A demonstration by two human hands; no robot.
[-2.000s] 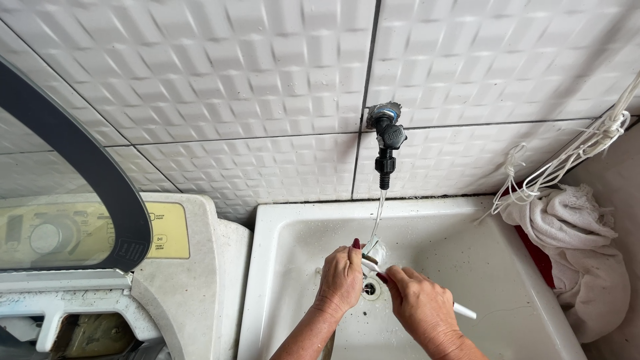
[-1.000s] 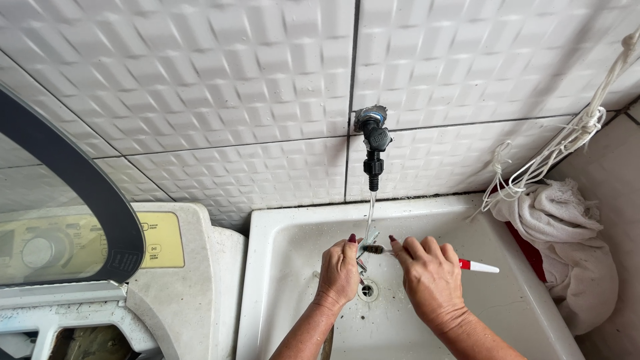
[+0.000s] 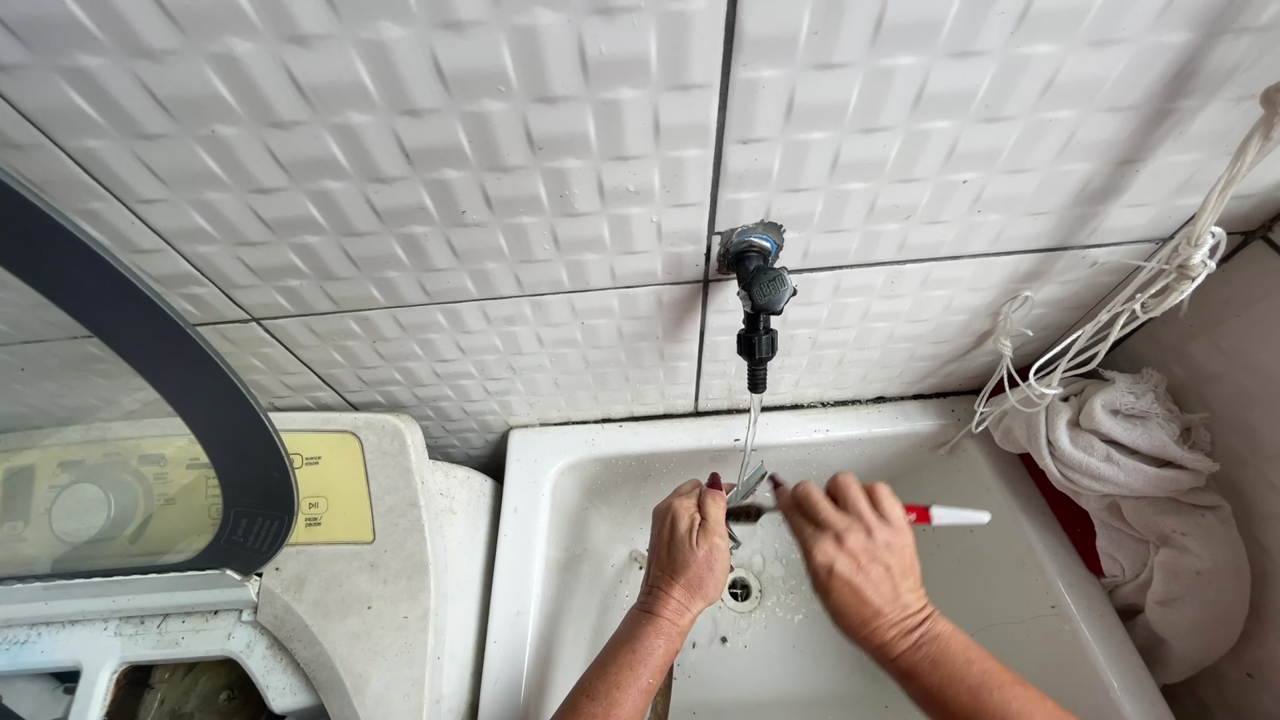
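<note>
Water runs from a black plastic faucet [image 3: 757,310] over a small greyish metal piece [image 3: 748,482], which my left hand [image 3: 690,545] grips above the sink. My right hand [image 3: 858,550] is closed around a brush with a red and white handle [image 3: 950,515]; its dark bristles touch or nearly touch the piece. My left fingers hide part of the piece, so its full shape cannot be told. Below the hands is the drain [image 3: 741,590] of the white sink [image 3: 540,600], with small dark specks around it.
A top-loading washing machine [image 3: 370,600] with a raised, dark-rimmed lid [image 3: 235,420] stands at the left. White cords [image 3: 1130,315] hang at the right, beside a whitish cloth [image 3: 1150,500] draped over the sink's edge. A textured tile wall [image 3: 500,180] rises behind.
The brush has turned in my right hand: two seconds ago only a white end showed, and now red shows too. Both hands stay under the faucet.
</note>
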